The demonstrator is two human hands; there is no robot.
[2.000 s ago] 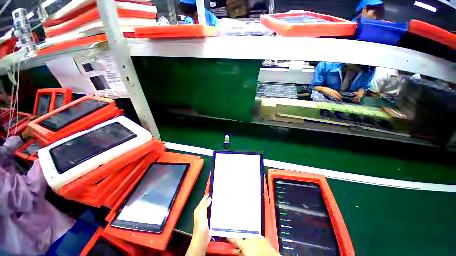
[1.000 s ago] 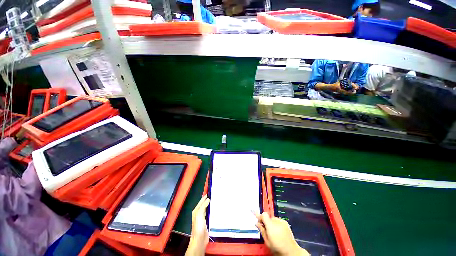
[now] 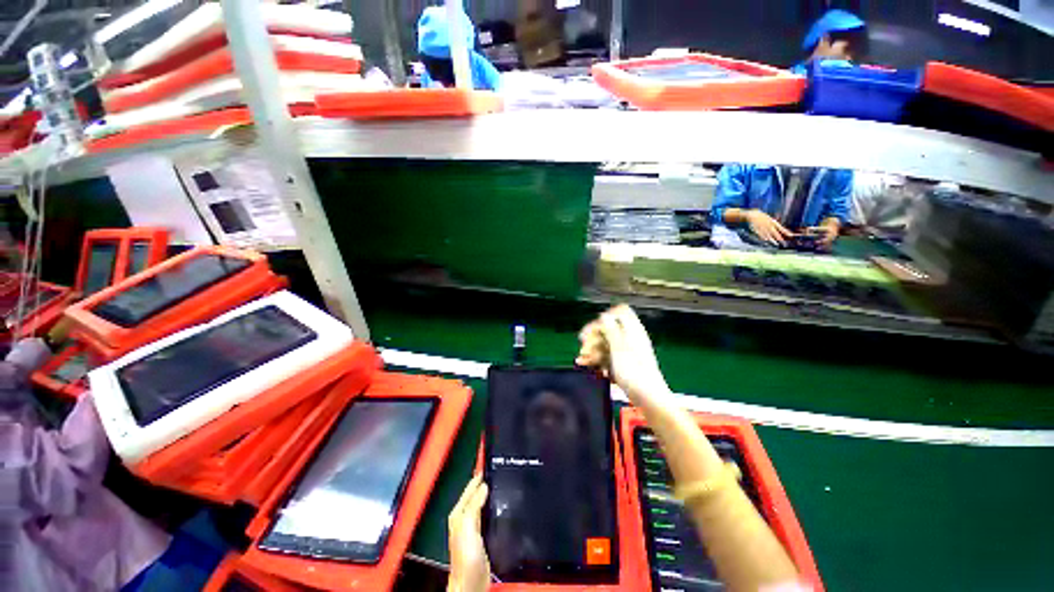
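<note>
A tablet (image 3: 549,497) with a black screen, a short text line and an orange box at its lower right lies over an orange tray in front of me. My left hand (image 3: 469,538) holds its left edge. My right hand (image 3: 615,345) is at its top right corner, fingers curled; whether they grip anything there is unclear. A small test plug (image 3: 519,341) stands up from the tablet's top edge. Another tablet (image 3: 682,509) with green text lies in an orange tray (image 3: 777,491) at the right, partly hidden by my right forearm.
Orange trays with tablets are stacked at the left, one white tray (image 3: 104,407) among them. A metal post (image 3: 289,174) and white shelf (image 3: 543,137) stand above the green belt (image 3: 902,497). A blue bin (image 3: 861,93) is on the shelf. A person in blue (image 3: 740,191) works beyond.
The tablet's screen has changed from white to black with text and an orange box. My right hand has moved from the lower screen up to the top right corner. My left hand stays at the left edge.
</note>
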